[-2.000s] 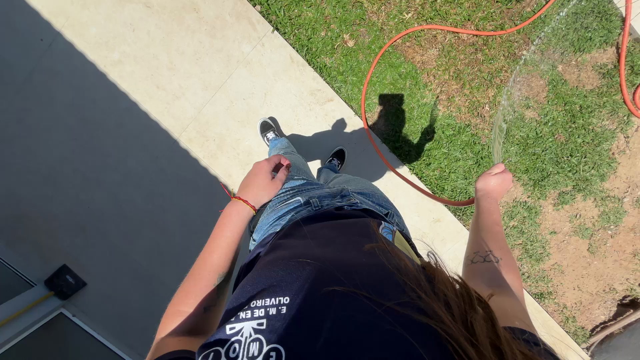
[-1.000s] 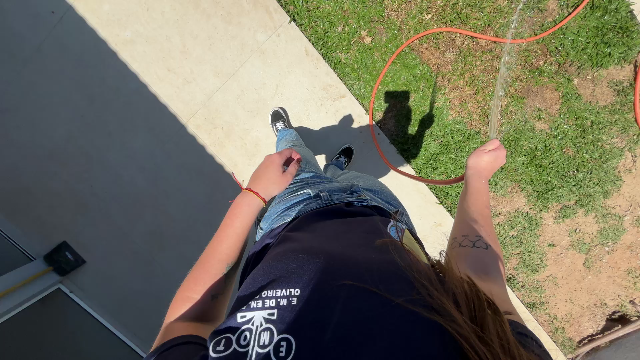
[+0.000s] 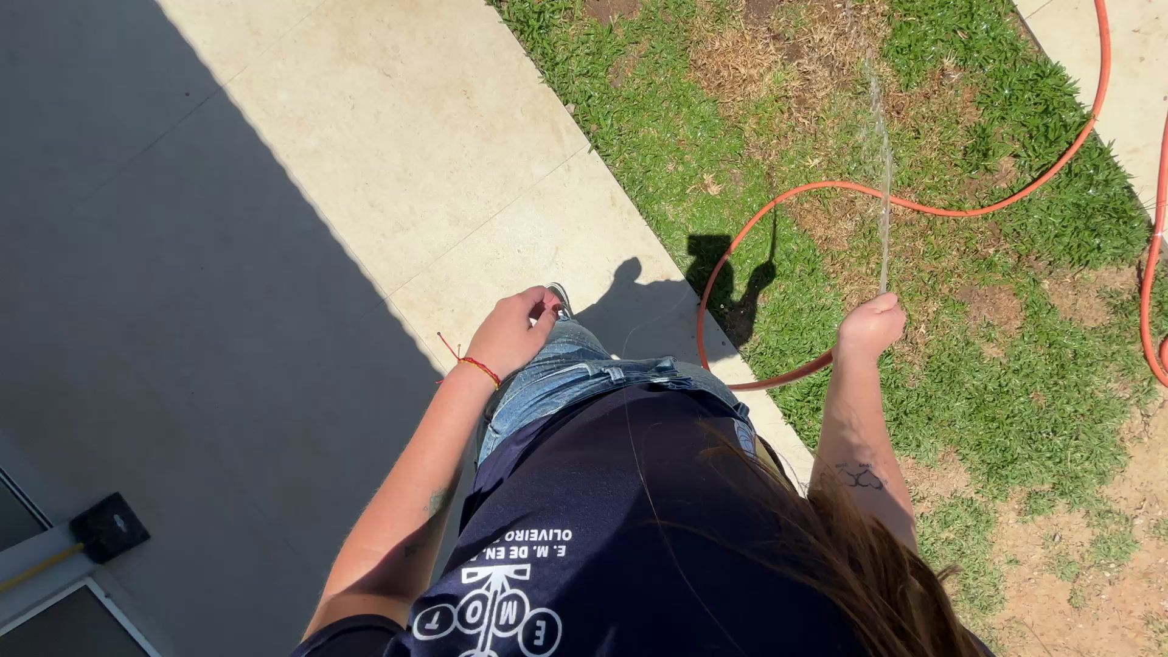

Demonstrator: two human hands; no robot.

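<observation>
My right hand [image 3: 871,326] is closed around the end of an orange garden hose [image 3: 785,193], and a thin stream of water [image 3: 883,173] leaves it toward the top of the view. From that hand the hose loops over the paving edge and back across the grass. The hose end itself is hidden by my fingers. At the front of my jeans, near the thigh, my left hand [image 3: 516,333] hangs with loosely curled fingers and holds nothing that I can see. A red cord bracelet [image 3: 479,370] is around the left wrist.
Pale paving [image 3: 392,137] lies beside a patchy lawn [image 3: 931,383] with bare soil. More hose [image 3: 1150,292] lies at the far right. A black broom or brush head [image 3: 109,527] on a yellow handle is at the lower left, near a window or door frame [image 3: 78,620].
The water stream now leans slightly left toward its far end; two seconds ago it arced right. The right hand keeps its grip on the hose. The view has shifted somewhat.
</observation>
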